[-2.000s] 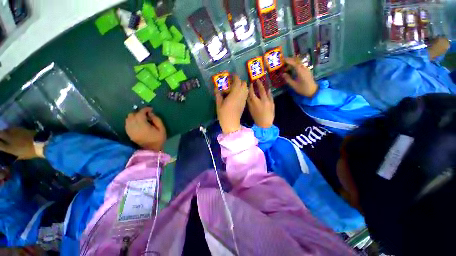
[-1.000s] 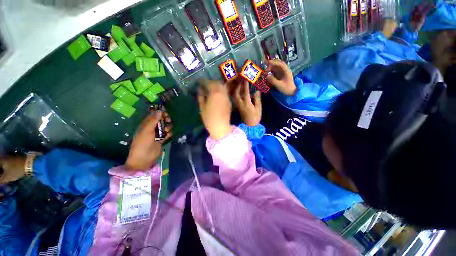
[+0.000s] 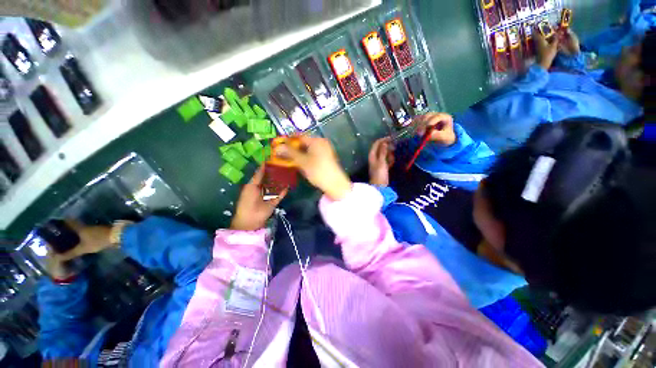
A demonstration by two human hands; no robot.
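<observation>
A red keypad phone with an orange rim point(image 3: 281, 175) is between my two hands at the front edge of the green bench. My left hand point(image 3: 253, 204) holds its lower end from below. My right hand point(image 3: 316, 164) has its fingers on the orange upper end and covers part of it. The phone is blurred, so its screen cannot be made out. Loose green batteries point(image 3: 252, 148) lie in a pile just behind my hands. A clear blister tray point(image 3: 345, 106) behind my right hand holds red-orange phones and dark phones.
Blue-smocked persons work close on both sides; the right neighbour's hand point(image 3: 442, 129) holds a thin red piece. An empty-looking clear tray point(image 3: 133, 188) lies at the left. A white strip point(image 3: 155, 97) runs behind, with dark phones at far left. Another filled tray point(image 3: 512, 43) is at far right.
My hands have come together on one phone. The small dark piece seen in my left hand no longer shows. The neighbour's lit phones have left the front of the tray, and more phones stand in it.
</observation>
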